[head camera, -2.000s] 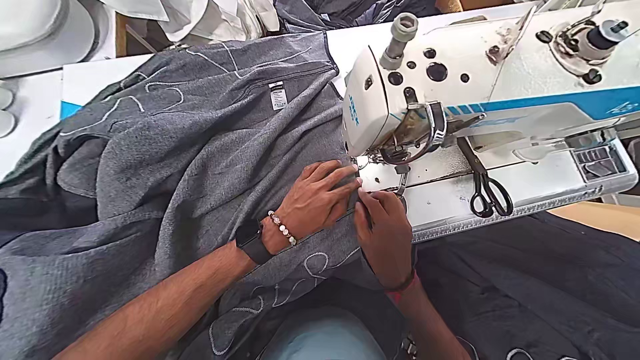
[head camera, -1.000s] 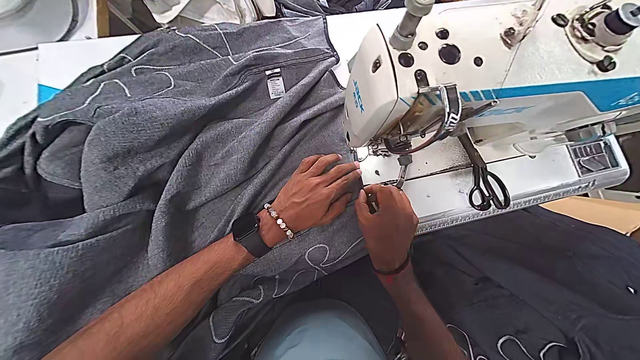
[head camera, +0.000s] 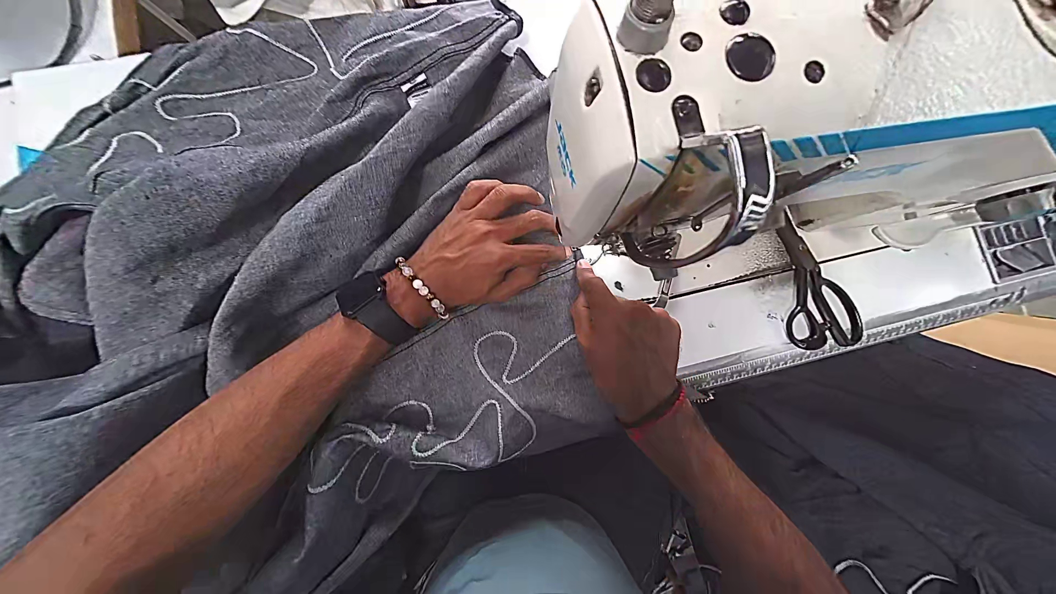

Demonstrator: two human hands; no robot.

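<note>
Grey garment fabric with white curving stitched lines is spread left of a white Jack sewing machine. My left hand, with a black watch and a bead bracelet at the wrist, lies flat on the cloth, its fingertips close to the needle area. My right hand pinches the fabric's edge by the seam, just below the left fingertips. Its index finger and thumb are close together at the cloth. The needle and presser foot are mostly hidden behind the machine head.
Black-handled scissors lie on the machine bed, right of my right hand. A measuring scale runs along the bed's front edge. Dark fabric hangs below it. A compartmented tray is set in at the far right.
The grey cloth has shifted and bunched; more of its lower part with white stitching shows between my hands. My right hand has changed its grip at the edge. The view has moved closer.
</note>
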